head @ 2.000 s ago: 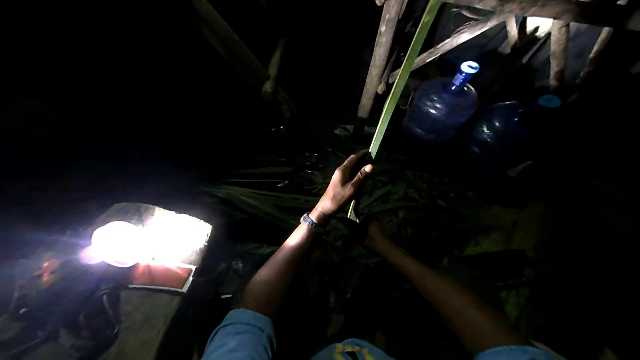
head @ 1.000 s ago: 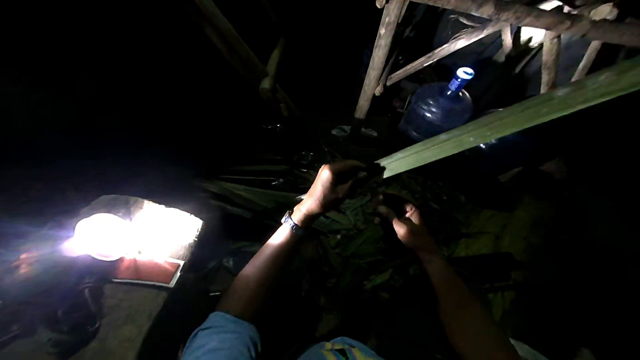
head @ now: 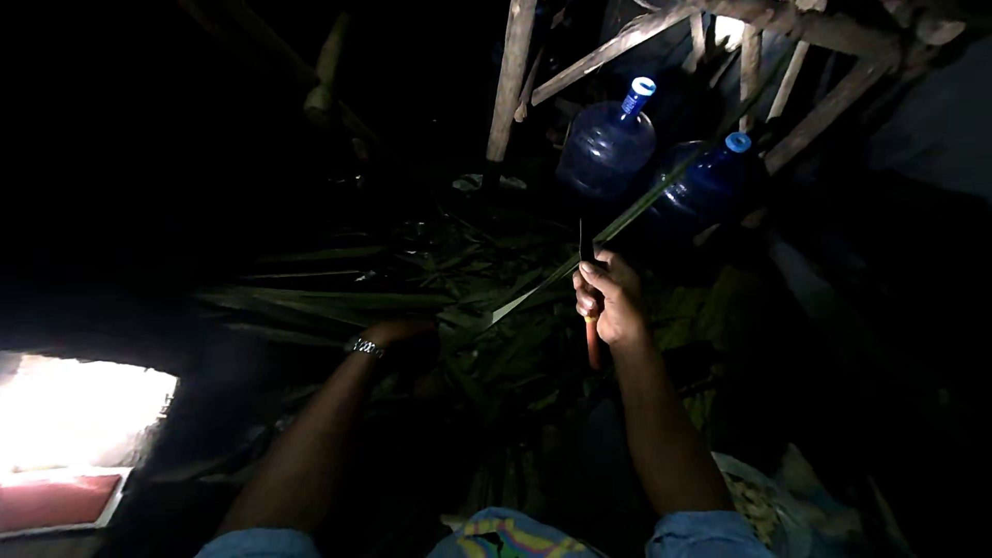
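My right hand (head: 612, 298) is closed around a knife (head: 593, 341) with an orange-red handle, its narrow dark blade pointing up. A long green leaf strip (head: 635, 208) runs diagonally past that hand, from a pale cut end at lower left up toward the water bottles; whether the fingers also hold it is unclear. My left hand (head: 403, 332), with a metal watch (head: 364, 346) at the wrist, is low over the cut leaves (head: 496, 341). Its fingers are lost in shadow, so any hold is hidden. More long leaves (head: 333, 298) lie beside it.
Two blue water bottles, one upright (head: 607, 151) and one farther right (head: 701, 182), stand near wooden poles (head: 511, 77) at the back. A bright lamp glare (head: 77, 411) and a red panel (head: 58, 500) are at left. A whitish container (head: 756, 496) is at lower right.
The broad leaf strip that extended right from my left hand now lies differently, narrow and diagonal by my right hand. My left hand has moved down and left; the knife now shows in my right hand.
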